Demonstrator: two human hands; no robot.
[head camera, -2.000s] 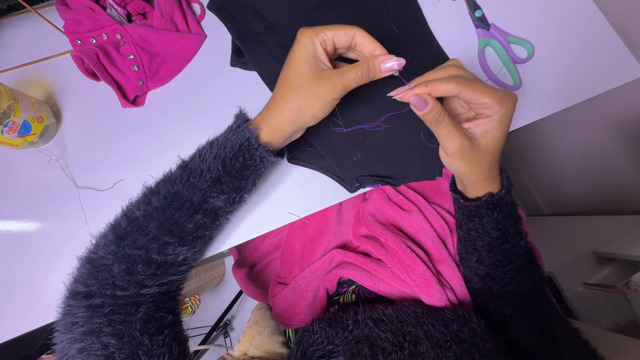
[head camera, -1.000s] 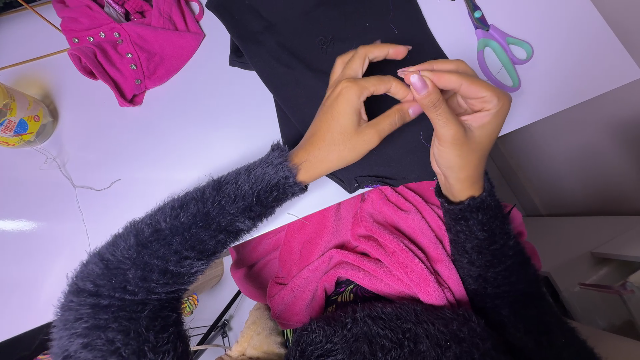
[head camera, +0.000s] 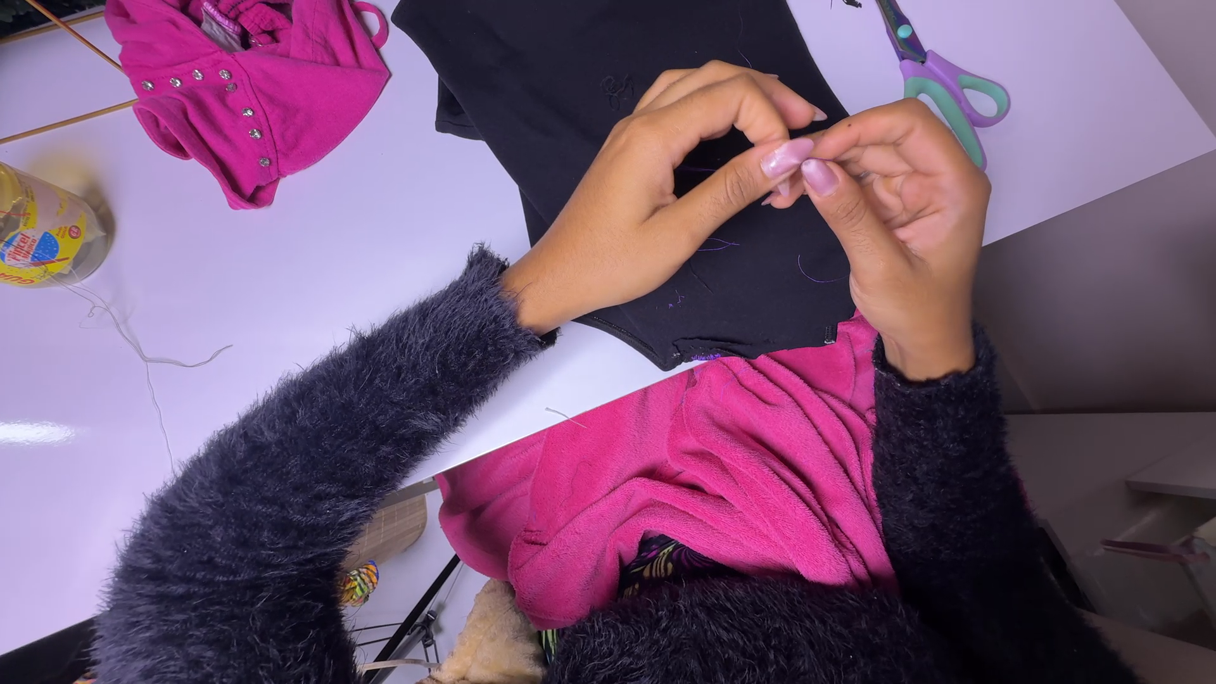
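Note:
My left hand (head camera: 655, 180) and my right hand (head camera: 912, 209) meet fingertip to fingertip above a black fabric garment (head camera: 608, 123) lying on the white table. Thumbs and index fingers are pinched close together; whatever sits between them is too small to make out. Purple thread (head camera: 719, 245) lies in loose bits on the black cloth below my hands. The cloth's near edge hangs at the table edge, with some purple stitching (head camera: 705, 357) on it. Scissors (head camera: 950, 85) with purple and mint handles lie just beyond my right hand.
A magenta garment (head camera: 313, 104) with shiny studs lies at the upper left, beside thin wooden sticks (head camera: 66, 123). A clear jar with a yellow label (head camera: 47, 228) stands at the left edge, near loose pale thread (head camera: 147, 359). A pink fleece cloth (head camera: 665, 475) covers my lap.
Two seconds ago my hands were slightly apart with purple thread near the fingertips; now the fingertips are together. My left hand has shifted right.

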